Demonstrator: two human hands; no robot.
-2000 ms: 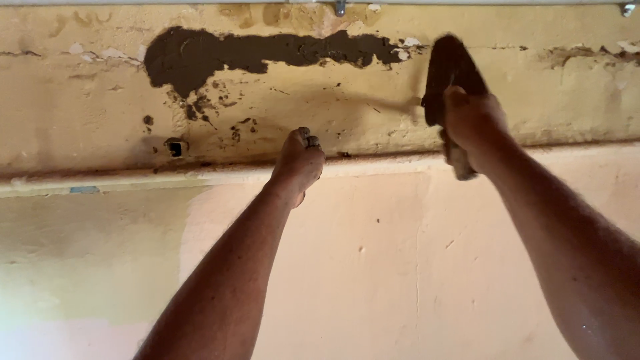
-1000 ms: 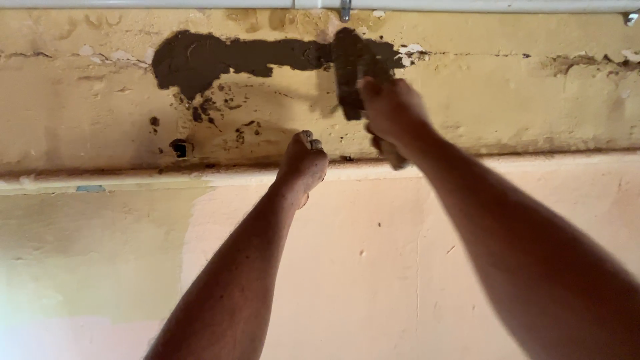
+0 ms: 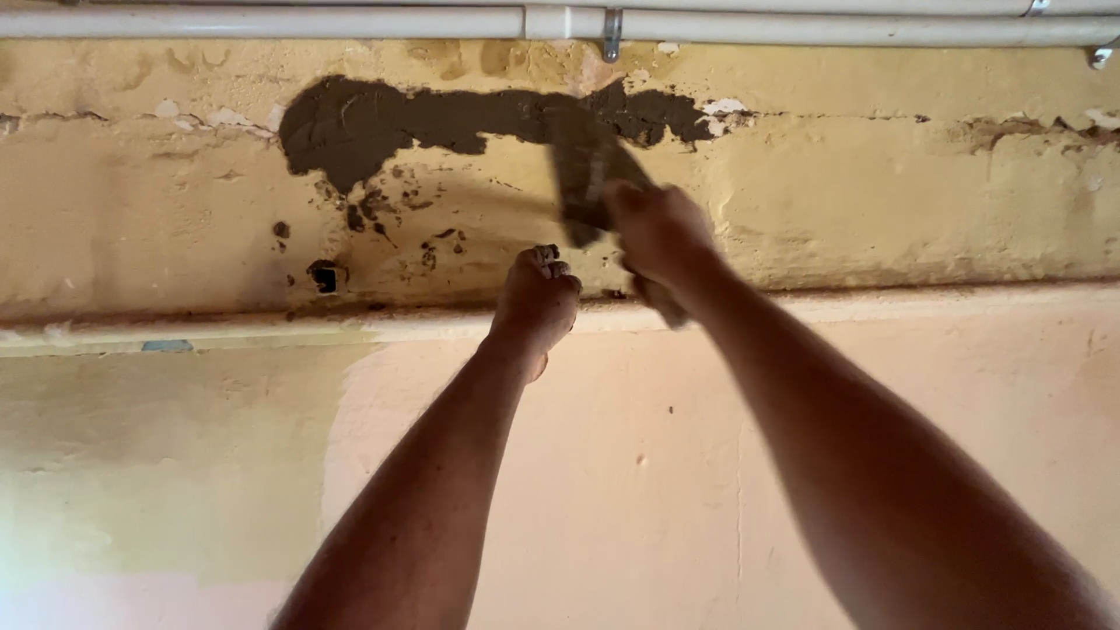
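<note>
Across the upper wall runs a strip of wet dark mortar [image 3: 350,127], with specks of mortar below its left part. My right hand [image 3: 661,232] grips the handle of a pointing trowel [image 3: 588,171], whose mortar-smeared blade is blurred. The blade's tip overlaps the strip's right half, and the handle's end points down. Lower and to the left, my left hand [image 3: 538,302] is closed near the ledge, with mortar on its fingers. Whether it holds anything inside cannot be seen.
Pale pipes [image 3: 262,22] run along the top, held by a metal clip [image 3: 612,35]. A narrow ledge [image 3: 420,324] crosses the wall below the hands. A small dark hole [image 3: 325,278] lies at left. A crack [image 3: 840,115] continues to the right.
My right hand with the trowel has moved left from beyond the mortar strip's right end, and is lower than one second ago. My left hand has stayed closed in about the same place.
</note>
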